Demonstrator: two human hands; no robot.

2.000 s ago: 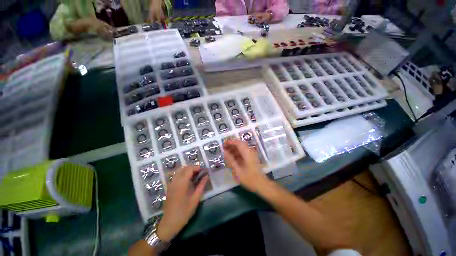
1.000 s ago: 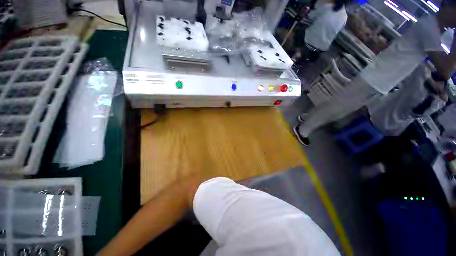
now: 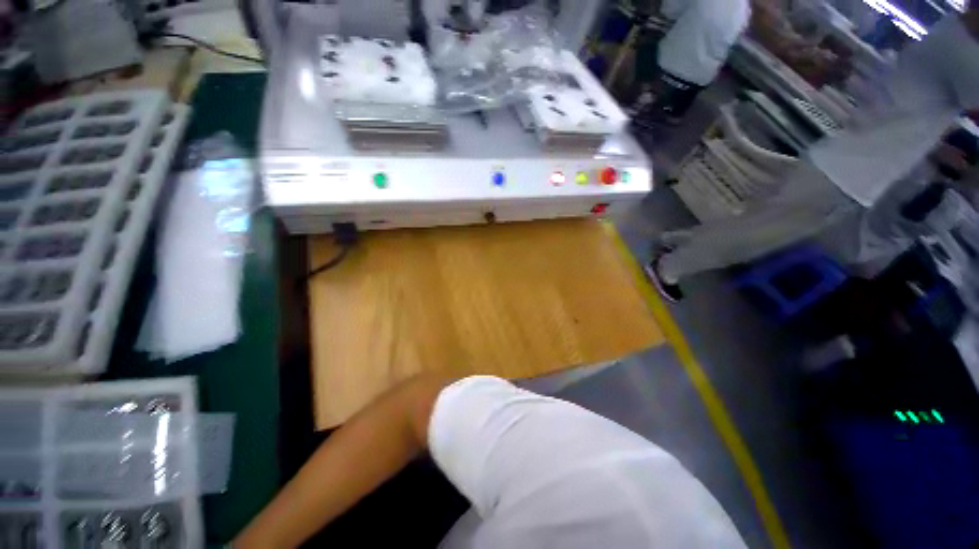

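The white blister tray (image 3: 191,456) is cut off at the lower left edge, with round metallic housings (image 3: 116,525) in its lower pockets. A shiny translucent sheet (image 3: 127,456) lies over the tray's right end, and part of a clear sheet (image 3: 218,453) sticks out beyond the tray's side. My right forearm, below a white sleeve, runs down to the bottom left edge, where the hand is cut off. My left hand is out of the picture.
Stacked parts trays (image 3: 95,281) stand at the left, beside a plastic bag with white sheets (image 3: 200,281) on green matting (image 3: 256,322). A white machine (image 3: 462,188) with coloured buttons stands behind a wooden board (image 3: 472,306). People (image 3: 859,139) are at the right, near a blue crate (image 3: 792,281).
The view has swung from the trays to the machine on the right; both hands have left the picture. Over the last second it shifted slightly, and the person at the right moved a little.
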